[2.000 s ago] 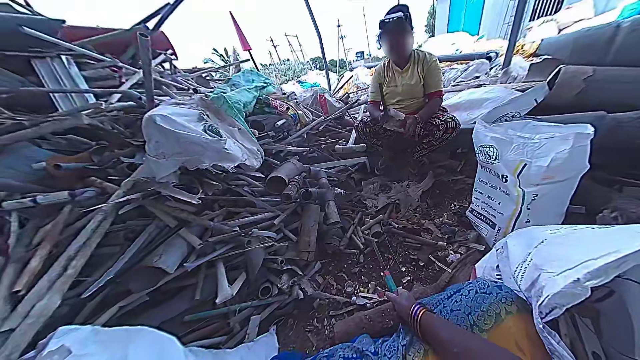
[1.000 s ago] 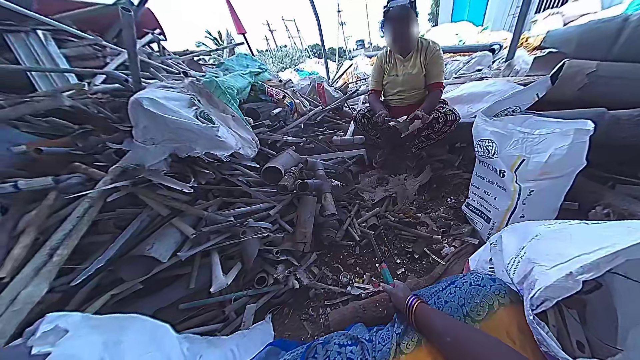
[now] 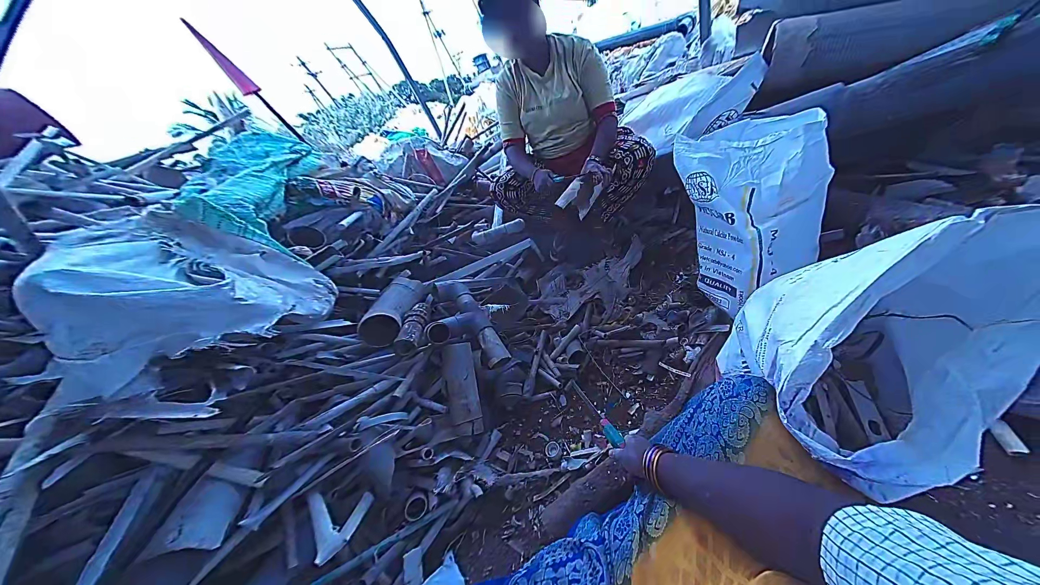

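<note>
My right hand (image 3: 632,457) is closed around the green handle of a screwdriver (image 3: 611,432), whose thin shaft points up and left over littered soil. Below that hand lies a thick brown log or pipe (image 3: 587,496), partly beside the blue and yellow cloth (image 3: 715,431) over my legs. My left hand is out of the frame. A heap of broken plastic pipes and strips (image 3: 325,431) spreads to the left, with a grey pipe end (image 3: 390,313) and a tee fitting (image 3: 465,321) on it.
An open white sack (image 3: 951,276) holding scrap stands at my right. Behind it is an upright printed sack (image 3: 760,203). A person (image 3: 561,106) sits across from me, holding pale pieces. A torn white sack (image 3: 171,276) lies on the heap; large pipes (image 3: 894,49) lie behind.
The view has shifted down and to the right. My right hand still holds the screwdriver. The seated person's hands now hold pale pieces apart from each other.
</note>
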